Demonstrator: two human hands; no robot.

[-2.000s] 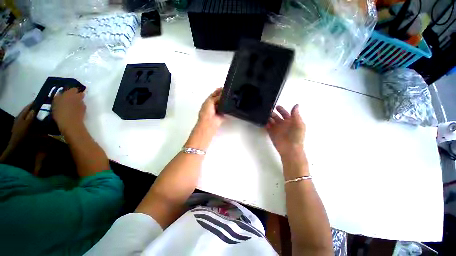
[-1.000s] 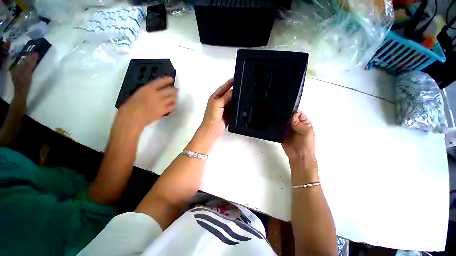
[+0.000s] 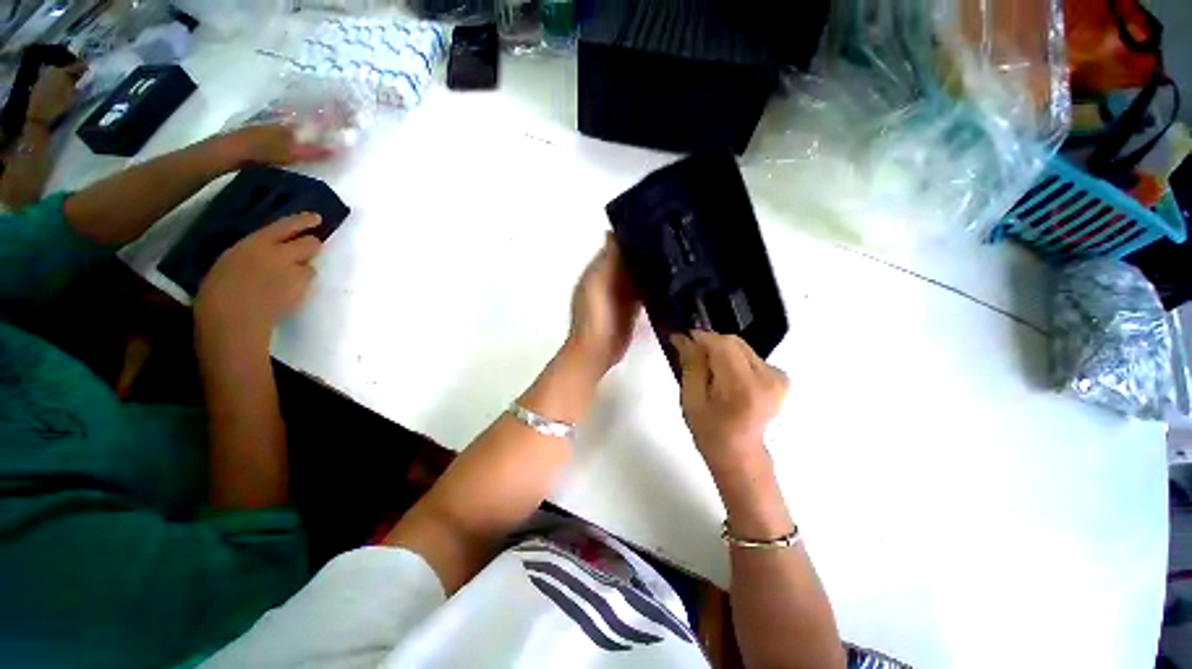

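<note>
A black insert tray (image 3: 716, 248) with shaped recesses is held tilted above the white table. My left hand (image 3: 605, 307) grips its left edge, with the fingers hidden behind it. My right hand (image 3: 729, 390) is at its lower end, the thumb and fingers pinched together at the edge by the larger recess. Whether my right fingers pinch the tray or a part in the recess cannot be told. The recesses are dark and their contents unclear.
A large tray stack (image 3: 680, 81) stands at the far edge beside clear plastic (image 3: 902, 157). A blue basket (image 3: 1078, 216) and crinkled bundle (image 3: 1111, 337) are at right. A neighbour in green handles a black tray (image 3: 216, 225) at left; another black tray (image 3: 137, 110) lies beyond.
The tray I hold has turned and tilted. My right hand has moved from its right side to its lower end. The neighbour's tray has shifted left, with both their hands near it.
</note>
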